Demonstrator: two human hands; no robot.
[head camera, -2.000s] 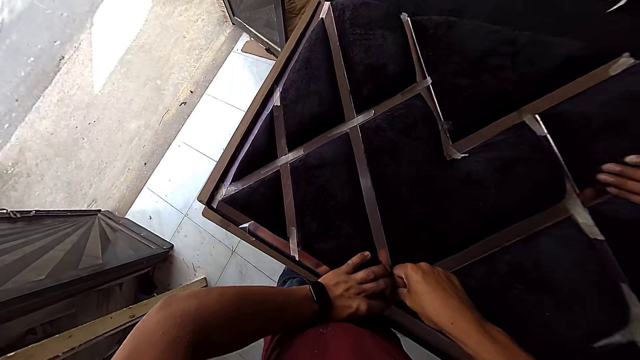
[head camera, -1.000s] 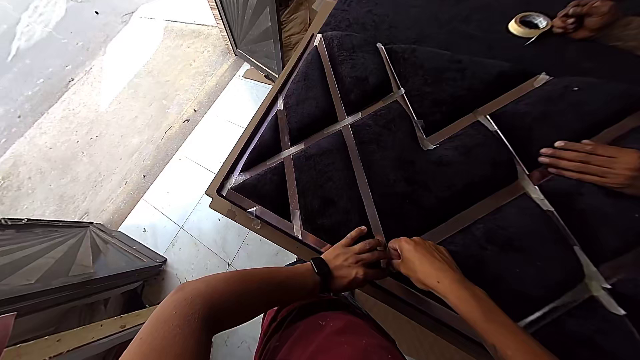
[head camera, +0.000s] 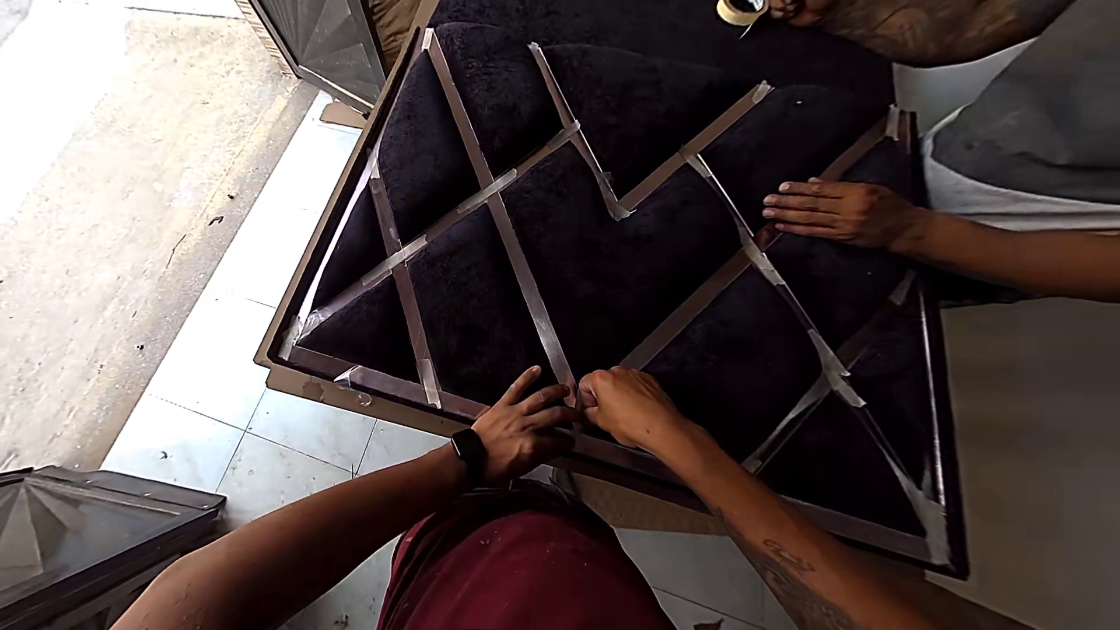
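A dark upholstered panel (head camera: 577, 254) with plush, padded sections lies in front of me, crossed by flat strips (head camera: 516, 236) that bear pieces of masking tape (head camera: 487, 192). My left hand (head camera: 523, 429), with a black watch on the wrist, rests on the near edge of the panel, fingers spread over a strip. Close beside its fingertips, my right hand (head camera: 628, 404) is bent, thumb and fingers together at the lower end of a long strip. Whether it pinches the tape or the strip is hidden by the fingers.
Another person's hand (head camera: 840, 213) lies flat on the panel at right. That person's other hand (head camera: 798, 9) is by a roll of masking tape (head camera: 742, 10) at the top. Dark metal gate panels (head camera: 96, 534) stand at left, by a white tiled floor (head camera: 210, 385).
The other person's flat hand has come further onto the panel since two seconds ago. My hands stay at the near edge. The view has shifted, showing more of the right side.
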